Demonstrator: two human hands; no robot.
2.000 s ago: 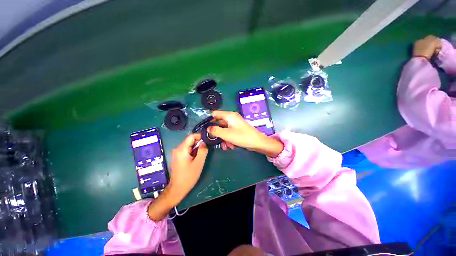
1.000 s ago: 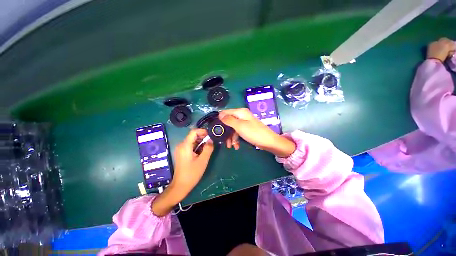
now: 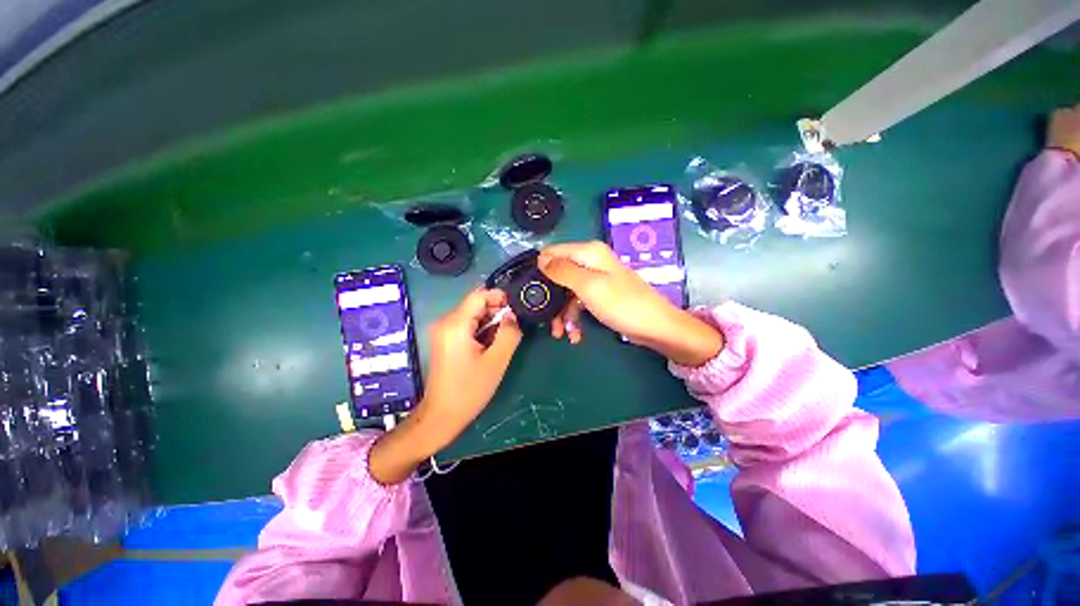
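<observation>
My right hand holds a round black charging case with its lid standing open and a pale ring showing in its centre. My left hand pinches a thin white plug at the case's left side; whether it is seated is hidden by the fingers. Two more open black cases, a left one and a right one, lie on the mat behind my hands. The left phone and right phone show purple app screens.
Two bagged black cases lie right of the right phone, near a pale slanting post. Clear blister trays stack at far left. A white cable loops at the bench edge. A neighbour's pink sleeve is at right.
My right fingers have moved off the centre of the held case, so its ring now shows clearly. The view has shifted, and the bench things appear further right and higher.
</observation>
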